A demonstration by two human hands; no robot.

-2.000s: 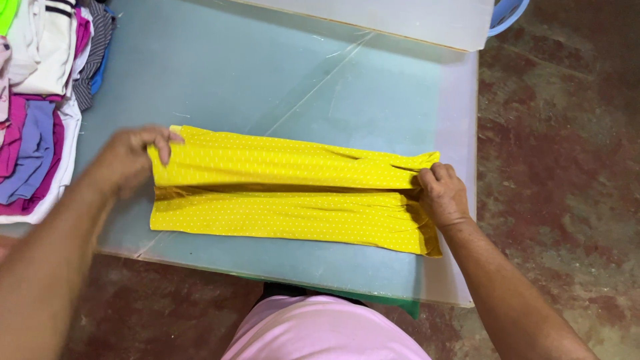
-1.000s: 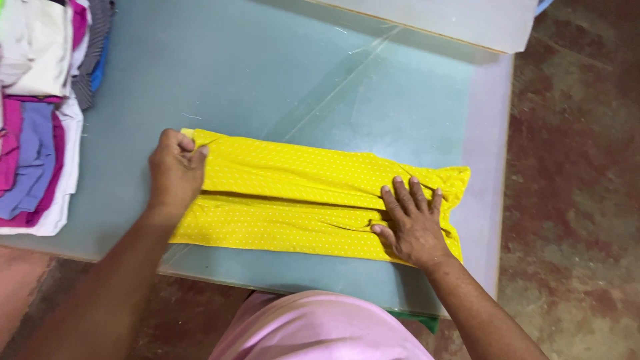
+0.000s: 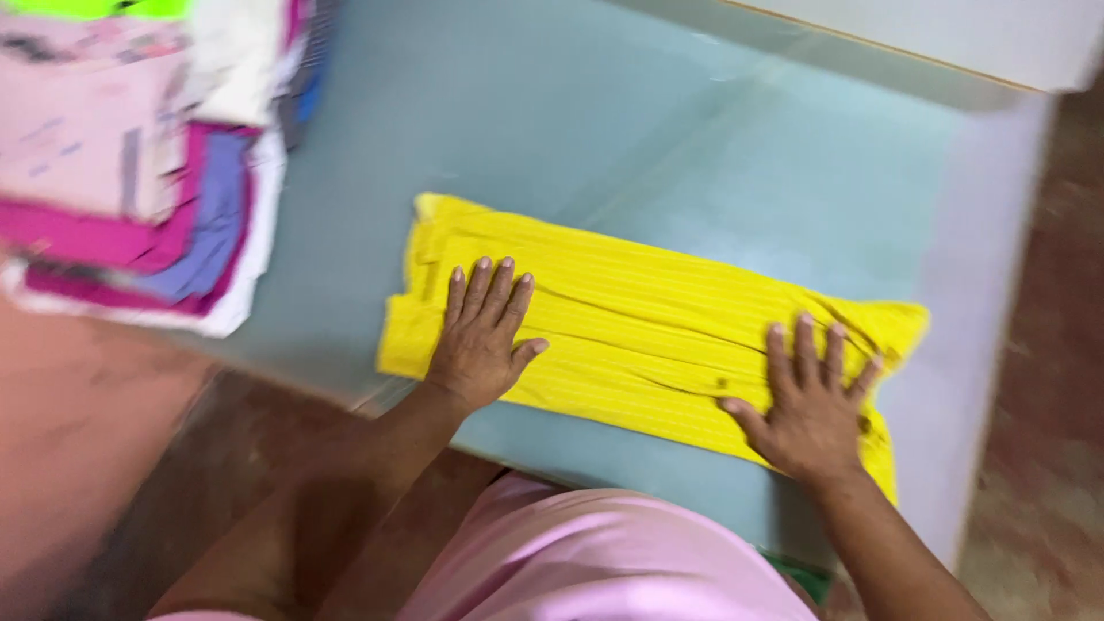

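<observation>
A yellow dotted cloth garment (image 3: 638,310), folded into a long strip, lies flat and slightly slanted on a blue-grey tabletop (image 3: 604,129). My left hand (image 3: 485,332) rests palm down on its left part, fingers spread. Flat on the right part, also with fingers apart, is my right hand (image 3: 811,397). Creases run lengthwise between the two hands. Both ends of the cloth are uneven, and its right end flares out.
Stacked folded clothes (image 3: 95,155) in pink, magenta, purple and white occupy the table's left side. A pale board (image 3: 966,34) with a brown edge is at the top right. The table's front edge runs close to my body.
My left hand has let go of the cloth's left end and now lies flat on it. My right hand, gripping the right end at first, has opened onto the cloth.
</observation>
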